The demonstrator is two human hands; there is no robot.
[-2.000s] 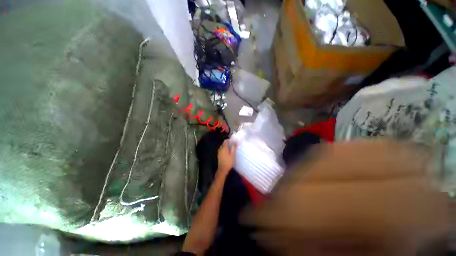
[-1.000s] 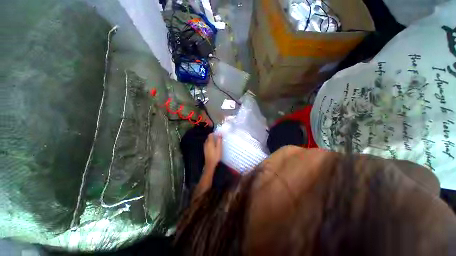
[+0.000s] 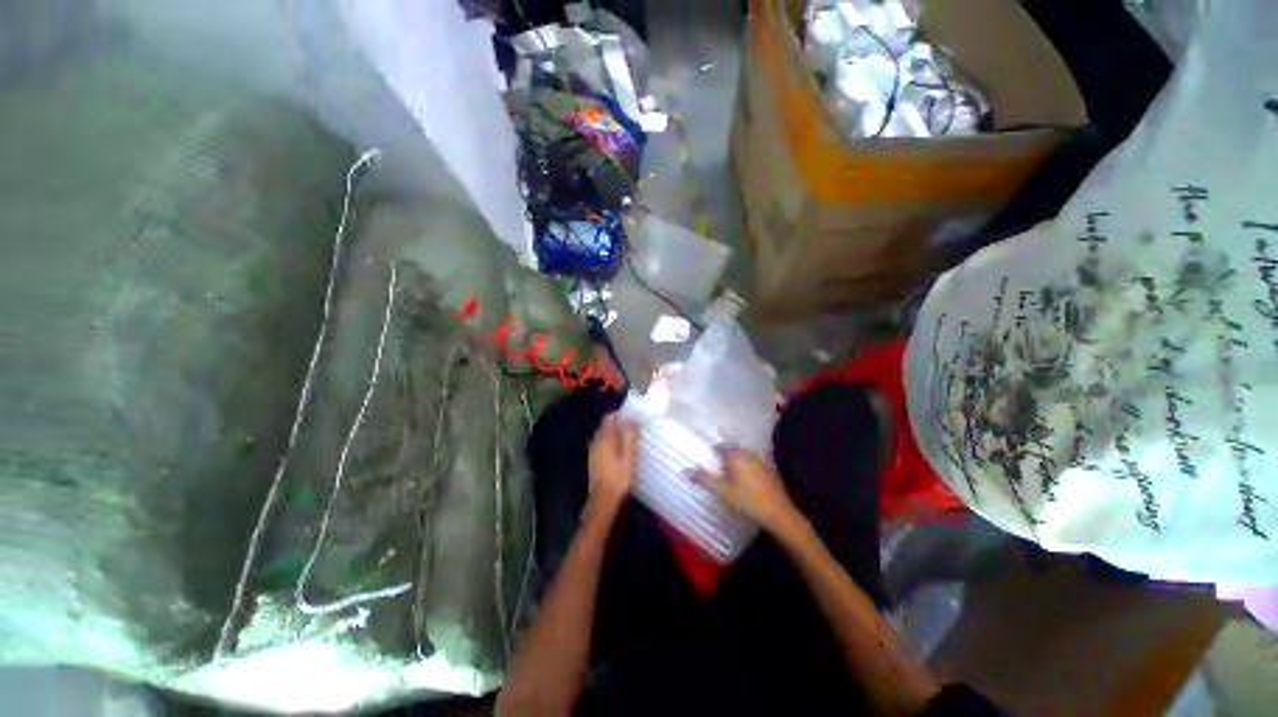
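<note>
A ribbed, whitish translucent air column bag (image 3: 687, 483) lies over my lap between my knees. My left hand (image 3: 613, 460) is at its left edge, fingers against it. My right hand (image 3: 741, 485) holds the bag from its right side, with the fingers on its ribs. More crumpled clear film (image 3: 732, 376) lies just beyond the bag. A red coiled air hose (image 3: 540, 350) runs from the sack side to near my left knee. Its end near my left hand is hidden, and I cannot see any nozzle.
A big grey-green woven sack (image 3: 210, 378) fills the left. Scrap with a blue packet (image 3: 578, 242) lies ahead. A tall carton (image 3: 813, 224) of white units stands ahead right. A person's printed white shirt (image 3: 1121, 378) is close at right, above an open brown carton (image 3: 1079, 637).
The large blurred brown shape at lower right, which looked like an arm and hair close to the camera, is gone. My right hand now shows on the bag. The view has shifted slightly.
</note>
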